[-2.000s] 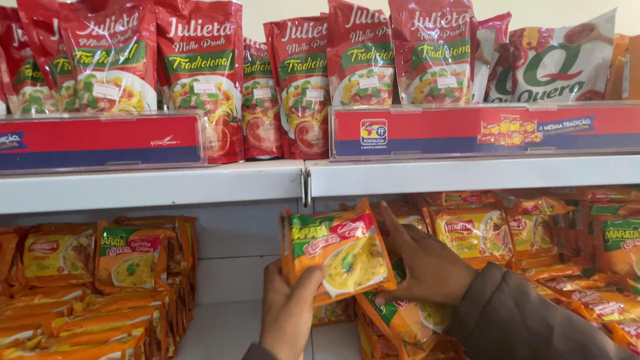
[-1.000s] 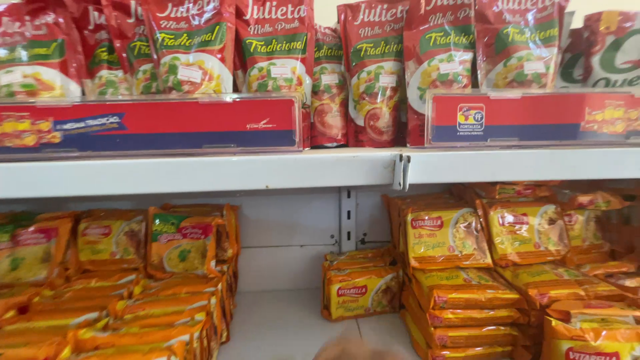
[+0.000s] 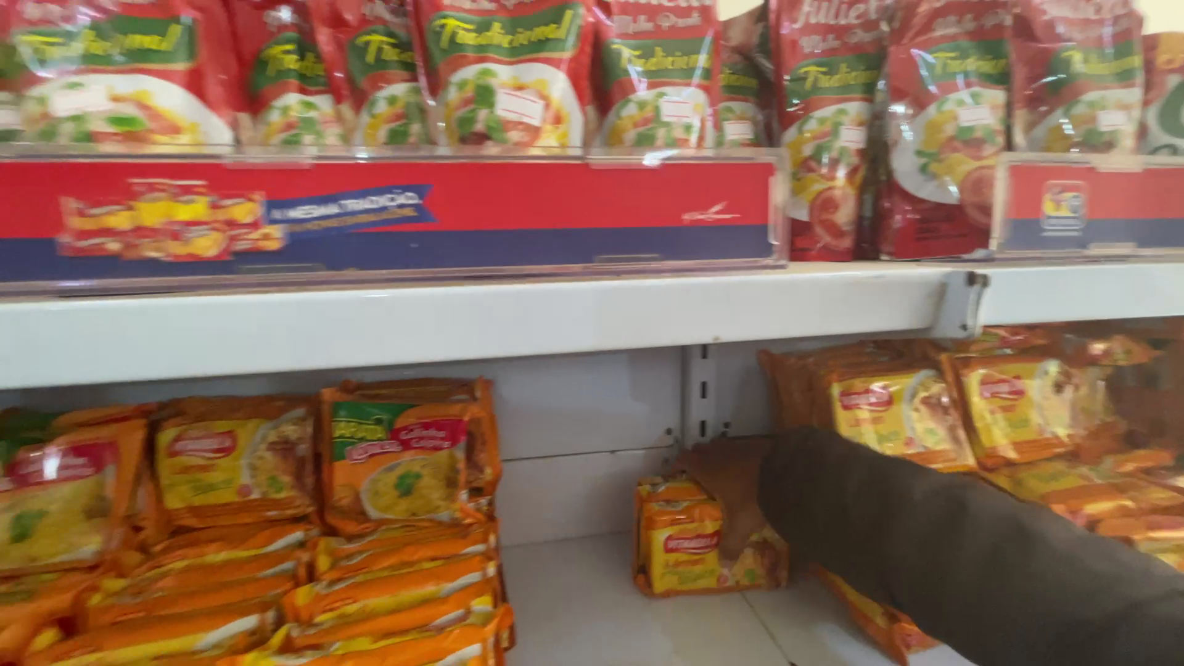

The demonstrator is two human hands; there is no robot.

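Note:
My right hand (image 3: 735, 486), in a dark grey sleeve, reaches to the back of the lower shelf and lies over a small upright group of orange and yellow Vitarella noodle packets (image 3: 689, 550). Its fingers are blurred and partly hidden behind the front packet, so whether they grip it cannot be told. More orange noodle packets (image 3: 897, 416) stand stacked to the right, partly behind the sleeve. On the left, upright packets (image 3: 402, 462) stand at the back of flat-stacked ones (image 3: 388, 587). My left hand is out of view.
A white upper shelf edge (image 3: 462, 324) runs above my right arm, with a red and blue display strip (image 3: 518, 203) on it. Red sauce pouches (image 3: 504, 83) stand behind the strip. A slotted metal upright (image 3: 700, 393) is at the back panel.
Two seconds ago both hands were at orange packets, the left holding some; now only my right hand shows, at the small upright group. That group stood without a hand on it one second ago.

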